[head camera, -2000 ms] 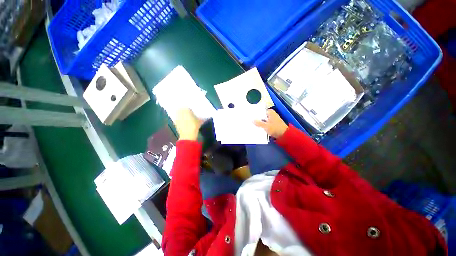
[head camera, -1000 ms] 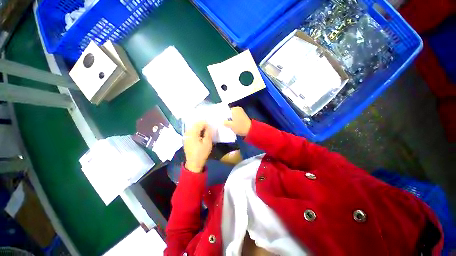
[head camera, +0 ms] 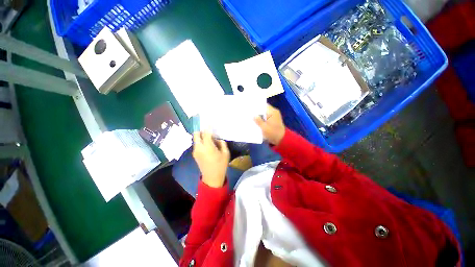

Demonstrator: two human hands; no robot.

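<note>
A white paper sheet (head camera: 234, 120) is held in front of my lap, overlapping the near end of the centre leaflet stack (head camera: 188, 75). My left hand (head camera: 211, 154) has its fingertips at the sheet's lower left edge. My right hand (head camera: 272, 125) grips the sheet's right end. A beige punched card (head camera: 251, 72) with one large and one small hole lies just beyond the sheet. A dark brown card (head camera: 159, 119) with white slips (head camera: 175, 141) over it lies left of my left hand. The fanned left leaflet stack (head camera: 120, 162) sits at the bench edge.
A punched card stack (head camera: 107, 60) stands on the green bench (head camera: 151, 39). A blue crate (head camera: 359, 128) at the right holds a carton of white papers (head camera: 328, 83) and shiny bagged fittings (head camera: 383, 55). A blue perforated basket (head camera: 117, 18) is at the far left. White paper (head camera: 133, 253) lies bottom left.
Since a second ago, my hands have moved apart and the paper between them now lies spread out wider. My right hand has shifted right.
</note>
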